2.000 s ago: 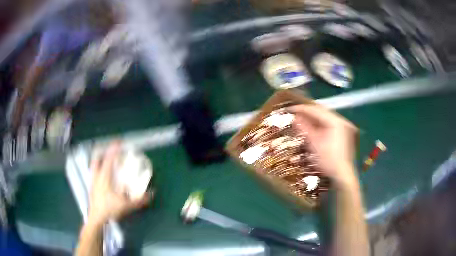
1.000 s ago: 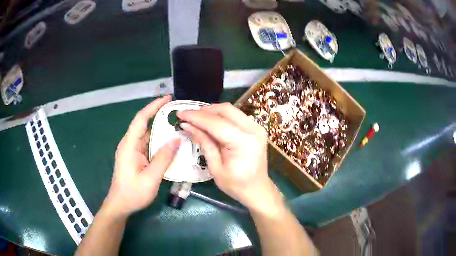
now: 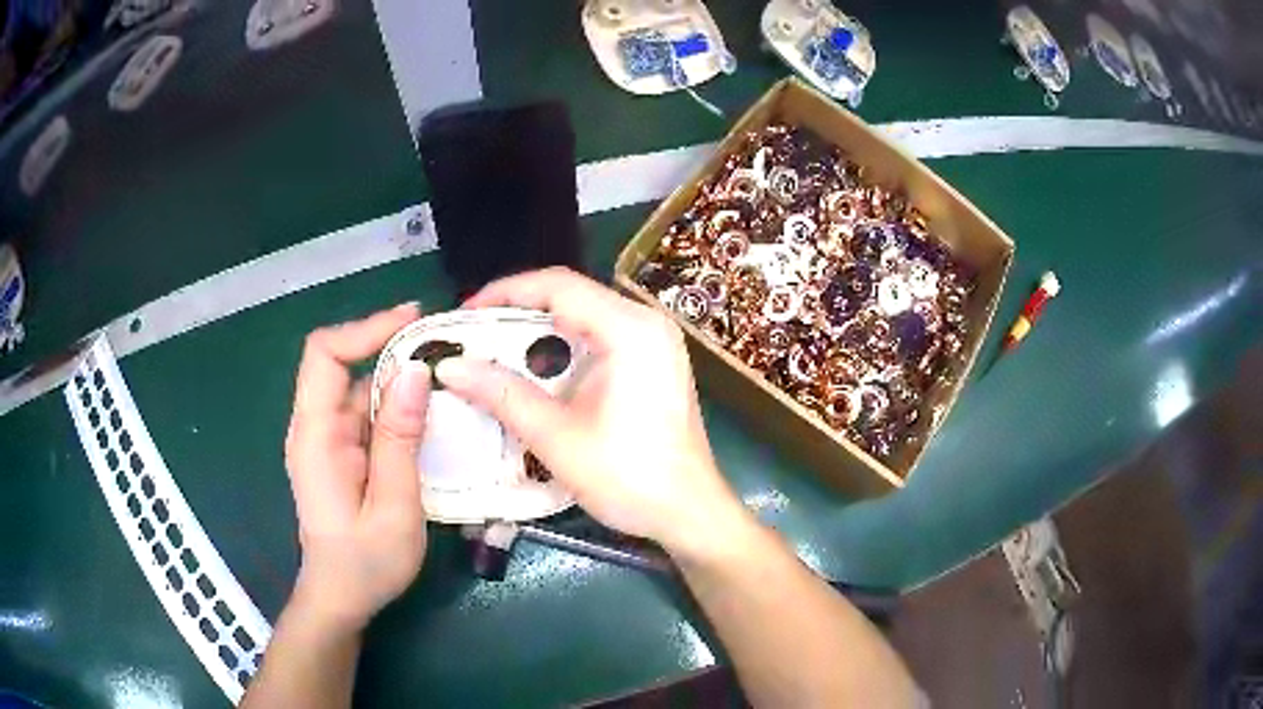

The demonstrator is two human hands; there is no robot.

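Note:
A white plastic housing cover [image 3: 464,450] is held above the green bench, with two round holes along its far edge and a coppery spot near its lower right. My left hand [image 3: 357,471] grips its left side, thumb on the face by the left hole. My right hand [image 3: 610,416] holds the right side, thumb near the left hole. A ring under the thumbs cannot be made out. An open brown carton [image 3: 956,222] full of shiny coppery rings stands to the right. A mallet [image 3: 589,546] lies partly under the cover.
A black rectangular pad [image 3: 502,194] lies beyond the cover at a white post. A white strip with dark oblong marks [image 3: 159,533] is at left. A red and yellow screwdriver [image 3: 1028,316] lies right of the carton. Half-assembled housings [image 3: 658,42] lie beyond the pale dividing strip [image 3: 298,273].
Both hands came together on the cover; my right hand left the carton. Since the last earlier frame, my right thumb has moved to the cover's face and the right hole now shows.

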